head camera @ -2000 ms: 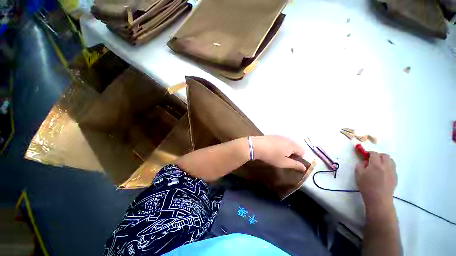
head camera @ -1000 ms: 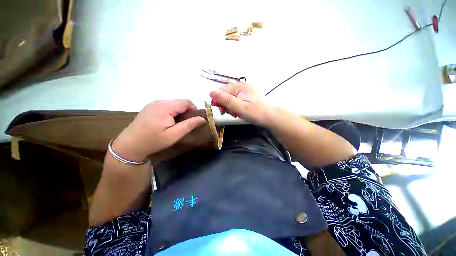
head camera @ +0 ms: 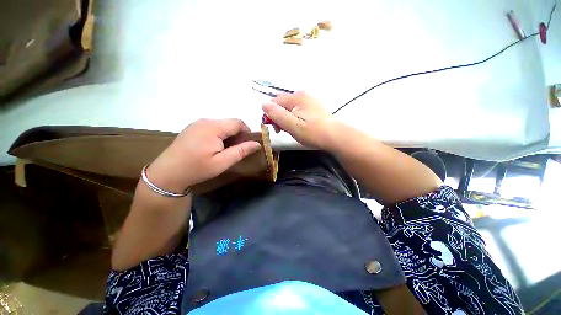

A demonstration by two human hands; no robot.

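A brown bag body (head camera: 111,147) lies along the table edge in front of me, its tan edge binding (head camera: 269,154) upright at its right end. My left hand (head camera: 212,151) grips the bag near that end, thumb on the near face. My right hand (head camera: 301,120) holds a small red lighter or case (head camera: 267,119) between thumb and fingers, at the top of the binding. Most of the red thing is hidden by the fingers. Silvery thread snips (head camera: 264,88) lie just beyond my right hand, partly covered by it.
Several tan offcuts (head camera: 293,37) lie farther back on the white table (head camera: 184,74). A dark cord (head camera: 424,71) runs to the upper right, near a pinkish tool (head camera: 515,24) and a red piece (head camera: 543,32). Another brown bag (head camera: 37,49) is at the upper left.
The view has turned toward the table edge. My right hand has come from the table, with the red thing, to the bag's corner. My left hand still grips the bag.
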